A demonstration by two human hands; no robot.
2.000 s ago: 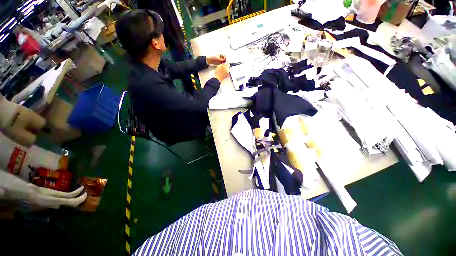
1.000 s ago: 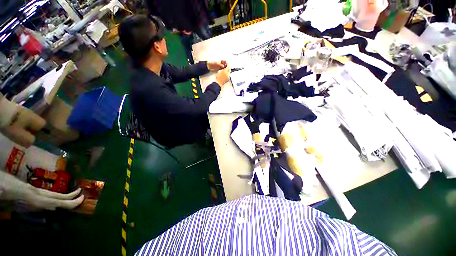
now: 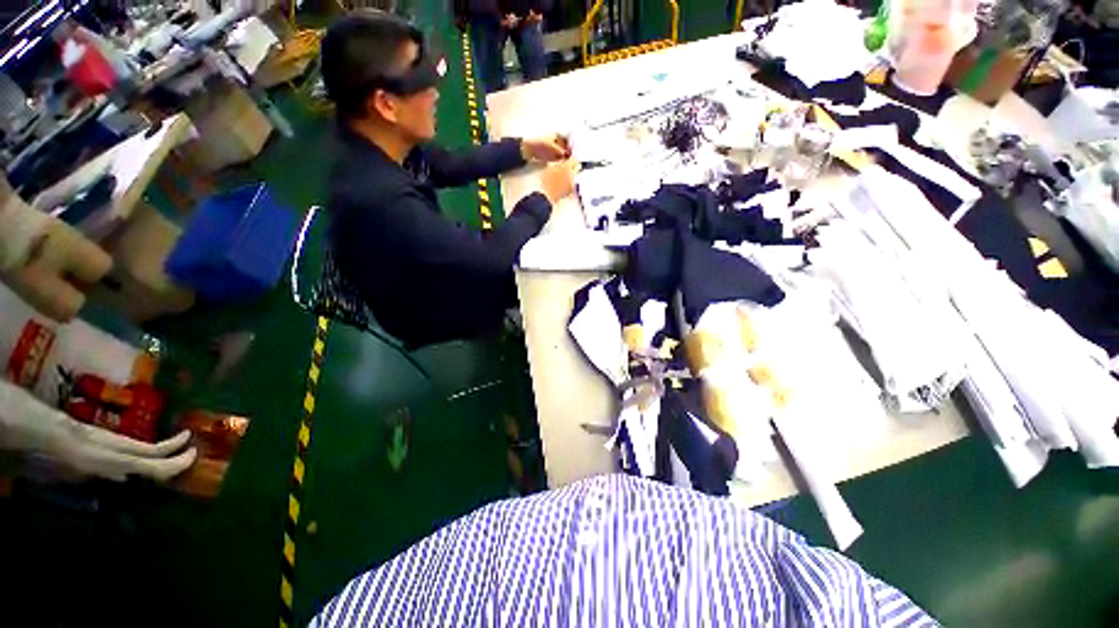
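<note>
Neither of my hands is in the picture; only my striped shirt shows at the bottom. Nearest in front of me is a pale table [image 3: 567,417]. On it lie a heap of navy fabric pieces [image 3: 724,272], yellow-tan pieces [image 3: 724,380] and long white panels [image 3: 902,276] that overhang the near edge. A black tangled heap [image 3: 690,123] lies farther back. At the left edge a seated person in dark clothes [image 3: 423,245] holds both hands [image 3: 556,169] close together over the table edge; what is in them is too small to tell.
A blue crate [image 3: 231,242] stands behind the seated person's chair. Yellow-black tape [image 3: 301,454] runs along the green floor. White mannequin limbs [image 3: 98,444] and a beige torso [image 3: 49,252] are at far left. Another person's legs [image 3: 515,49] show behind the table. Clear bags [image 3: 798,135] lie on the table.
The seated person's head has lifted and turned more towards the table. The standing person at the back shows more to the right. The view has shifted slightly.
</note>
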